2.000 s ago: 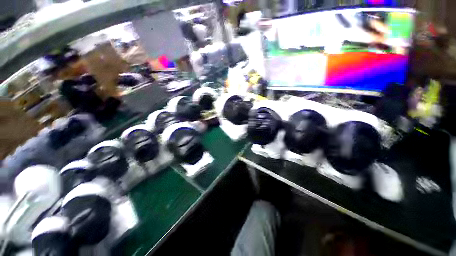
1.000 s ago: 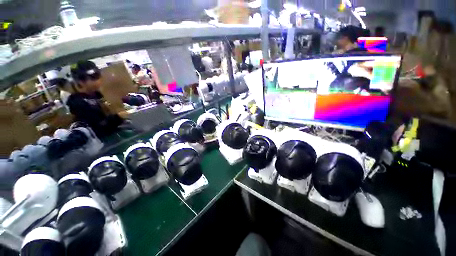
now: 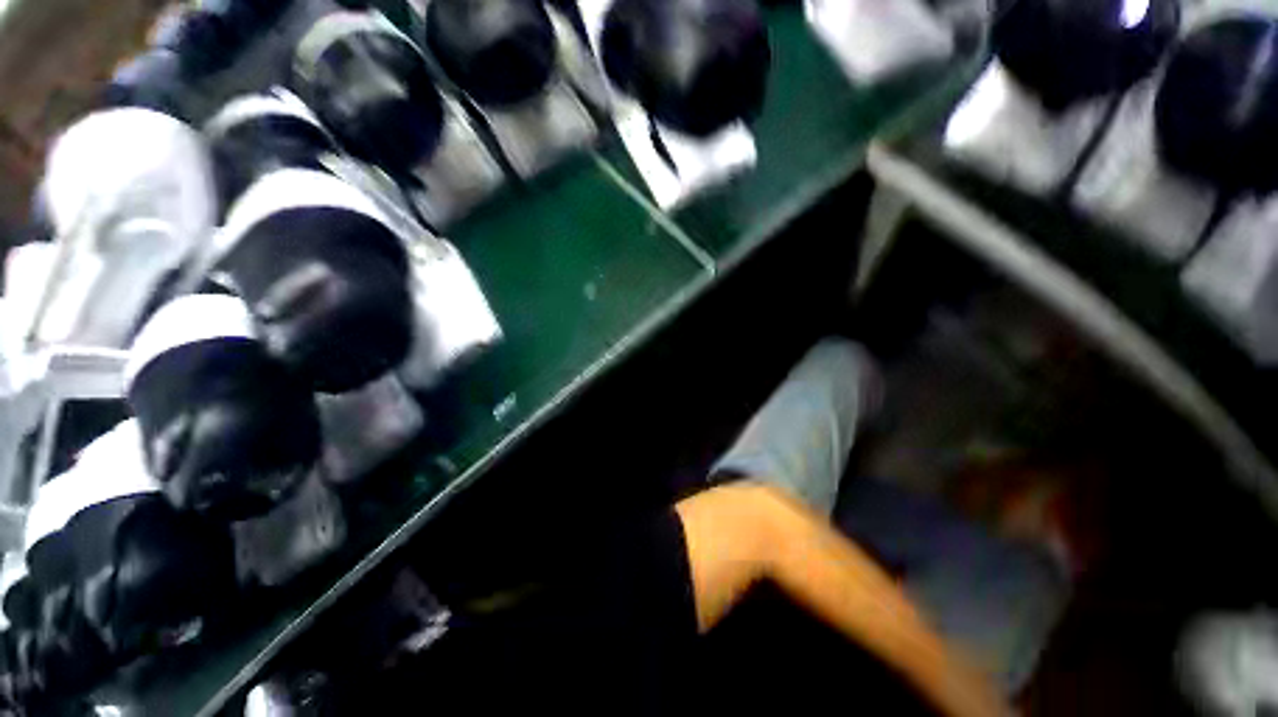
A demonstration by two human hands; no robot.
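Neither hand shows. A bare, blurred forearm below a black sleeve runs down to the right and is cut off by the bottom edge; which arm it is I cannot tell. Nearest in front, white-and-black cameras (image 3: 330, 308) stand in rows on the green-topped bench (image 3: 561, 273). Another camera (image 3: 224, 420) stands nearer the lower left. One more camera (image 3: 687, 63) is cut off by the top edge, its white base on the green top. A white shell (image 3: 126, 210) stands at the far left.
A dark bench (image 3: 1086, 287) with a pale edge is at the right and bears cameras (image 3: 1226, 105) cut off by the picture's rim. A dark gap lies between the benches, with a grey trouser leg (image 3: 799, 427) in it. A blurred whitish thing is at the lower right.
The view has tipped down and toward the green bench. The monitor and the small loose parts have left the picture. A bare forearm now shows at the bottom, and more of the leg is visible.
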